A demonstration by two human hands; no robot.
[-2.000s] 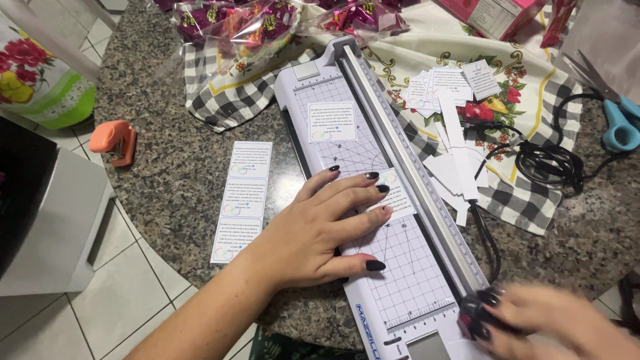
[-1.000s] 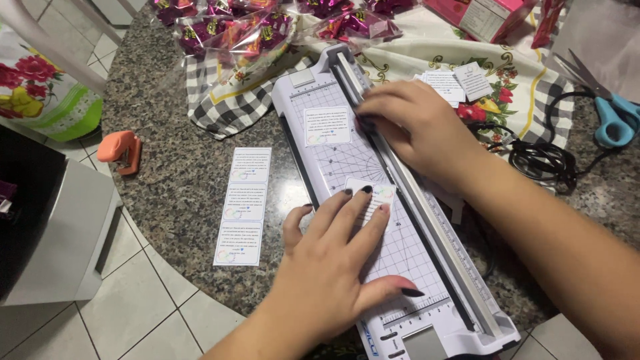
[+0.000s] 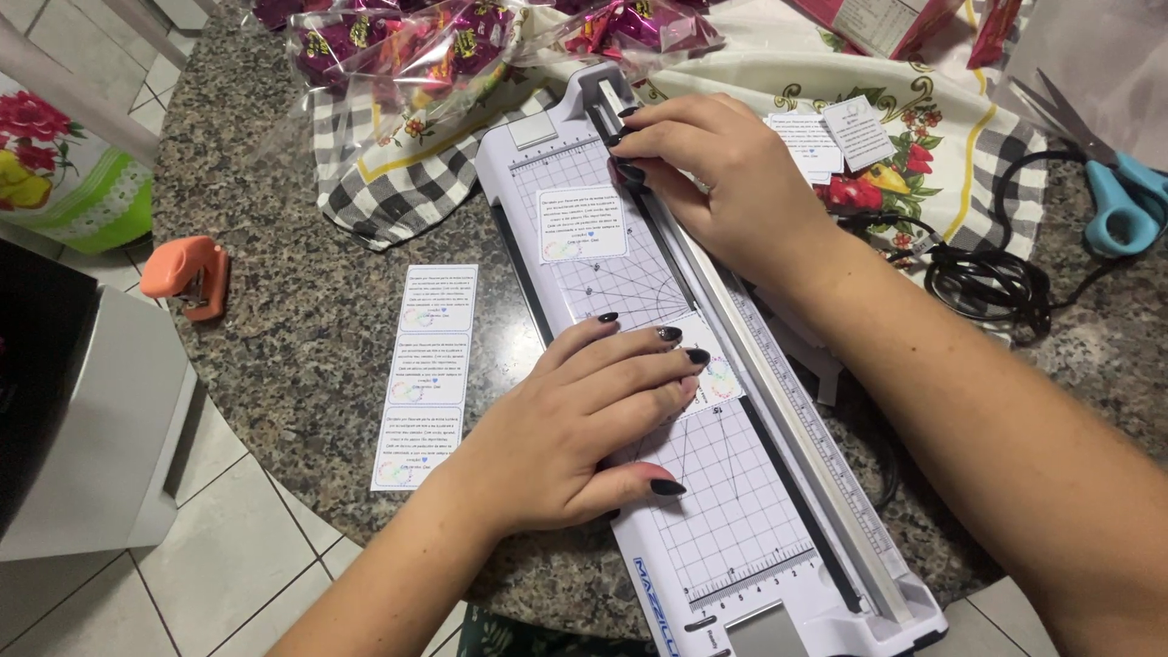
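My left hand lies flat with spread fingers over a small printed card on the bed of a white paper trimmer, the card's right side by the cutting rail. My right hand has its fingertips bent over the rail's upper end; whether they grip the cutter slide is hidden. A second printed card lies on the grid between the hands. Left of the trimmer, an uncut strip of three printed cards rests on the granite tabletop.
An orange stapler stands at the left edge. Cut cards lie on a floral cloth behind my right arm. Blue-handled scissors and a coiled black cable are at the right. Wrapped sweets in clear bags are at the back.
My right hand has moved from the rail's near end, two seconds ago, to its far end. My left hand has stayed over the card on the trimmer, its fingers now flatter than one second ago.
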